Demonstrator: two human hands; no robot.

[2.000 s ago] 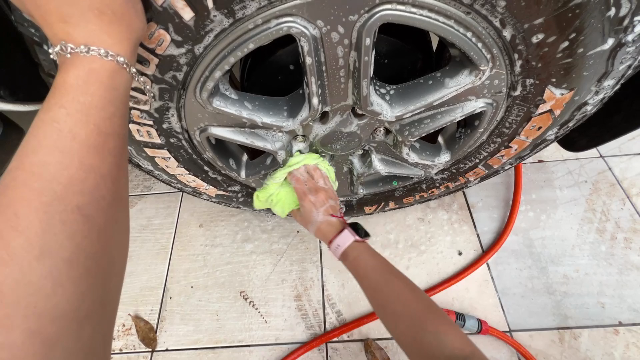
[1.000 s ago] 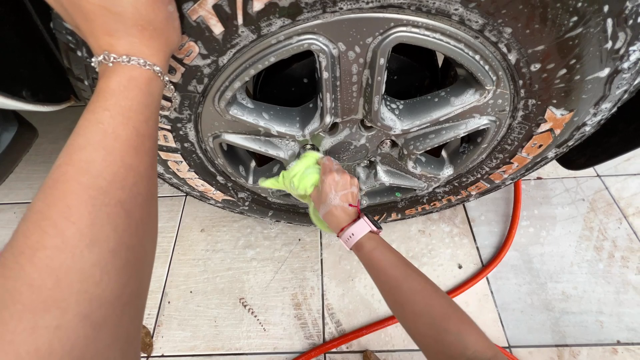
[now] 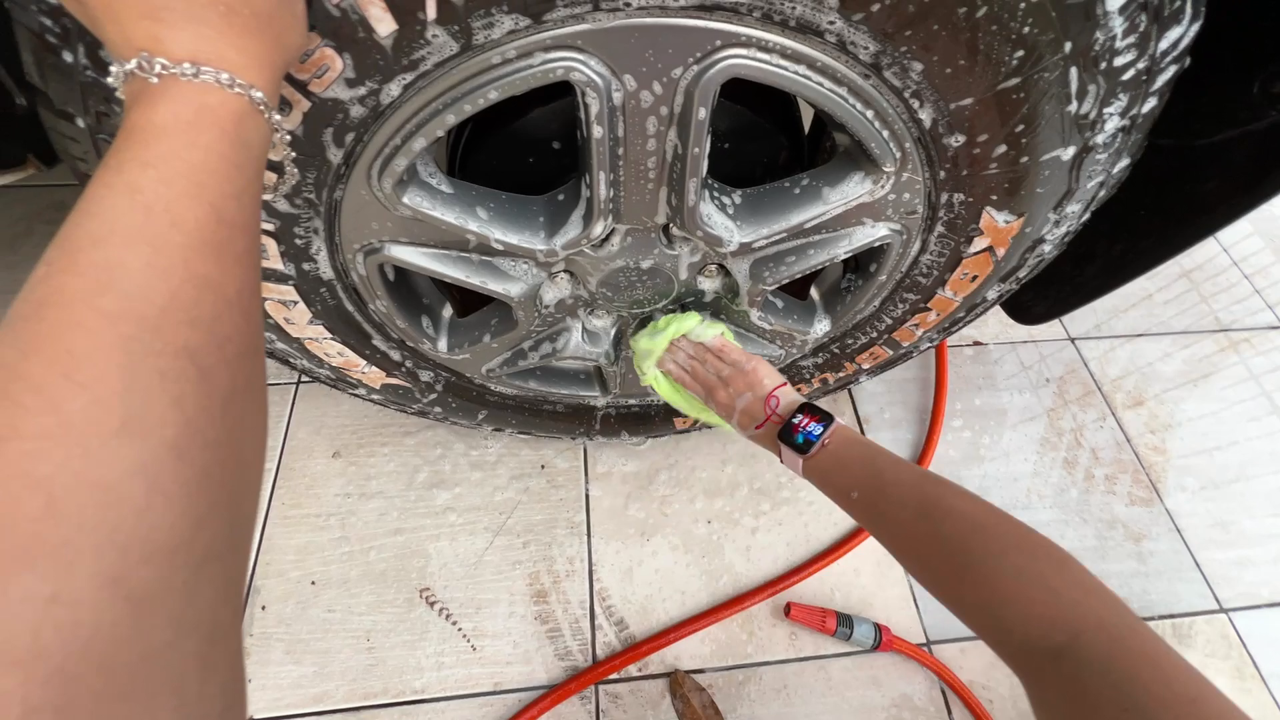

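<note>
Soap suds and drops cover a grey alloy wheel [image 3: 650, 130] and its black tire [image 3: 1010, 120] with raised orange lettering. My right hand [image 3: 728, 378], with a smartwatch [image 3: 806, 428] and a red string at the wrist, presses a wet lime-green cloth [image 3: 665, 340] against the lower spokes, just below and right of the hub cap [image 3: 638, 288]. My left hand [image 3: 200, 35], with a silver chain bracelet [image 3: 195, 75] at its wrist, is at the upper left edge by the tire; its fingers are cut off by the frame.
An orange hose [image 3: 720, 610] curves over the tiled floor [image 3: 420, 520] below the tire and passes under my right forearm. A red and grey hose nozzle [image 3: 835, 622] lies at the lower right. A dry brown leaf [image 3: 692, 695] is near the bottom edge. A black body panel [image 3: 1150, 190] is at the right.
My right hand has moved the green cloth to the right across the lower part of the wheel, from left of the hub to just right of it. My left hand stays at the upper left.
</note>
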